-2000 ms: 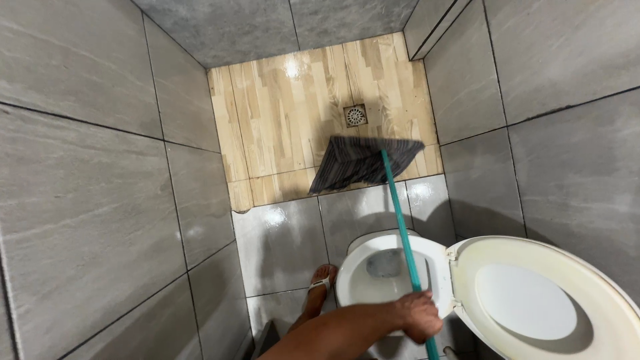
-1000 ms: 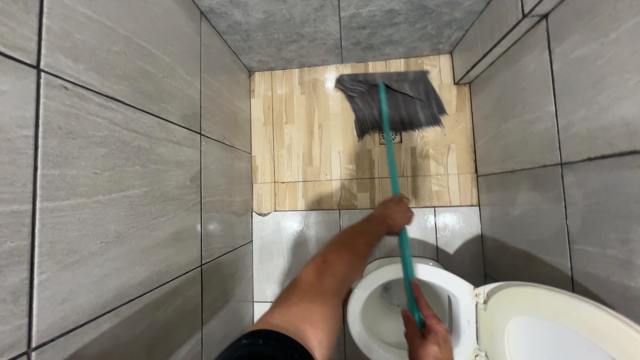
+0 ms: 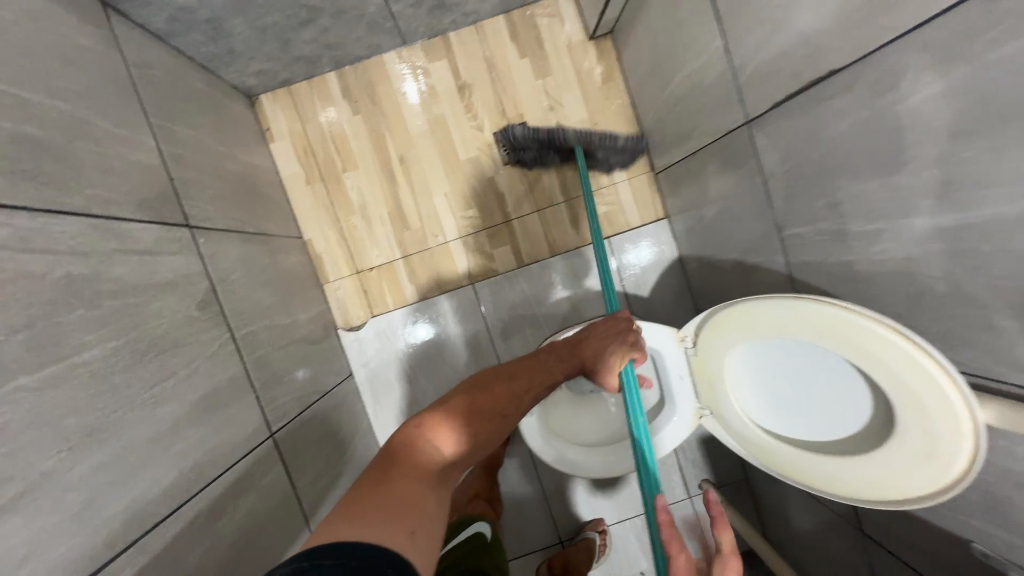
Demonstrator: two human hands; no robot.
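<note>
My left hand (image 3: 614,352) is closed around the middle of a teal pole (image 3: 596,232), above the toilet bowl. Lower down, at the bottom edge of the view, my right hand (image 3: 696,536) lies beside the same pole with its fingers apart; how far it touches the pole is unclear. At the pole's far end a dark grey cloth (image 3: 572,148), slightly blurred, lies across the wood-patterned floor (image 3: 384,176) near the right wall. The floor shines as if wet.
The white toilet bowl (image 3: 592,448) stands beneath the pole, its raised seat and lid (image 3: 808,400) leaning right. Grey tiled walls (image 3: 120,304) enclose both sides. A sandaled foot (image 3: 592,544) is on the grey floor tiles, and a pale pipe or stick (image 3: 748,524) lies at lower right.
The cloth has come back from the far part of the floor toward the toilet and the right wall. My right hand, closed on the pole one second ago, now has its fingers apart. The view has tilted.
</note>
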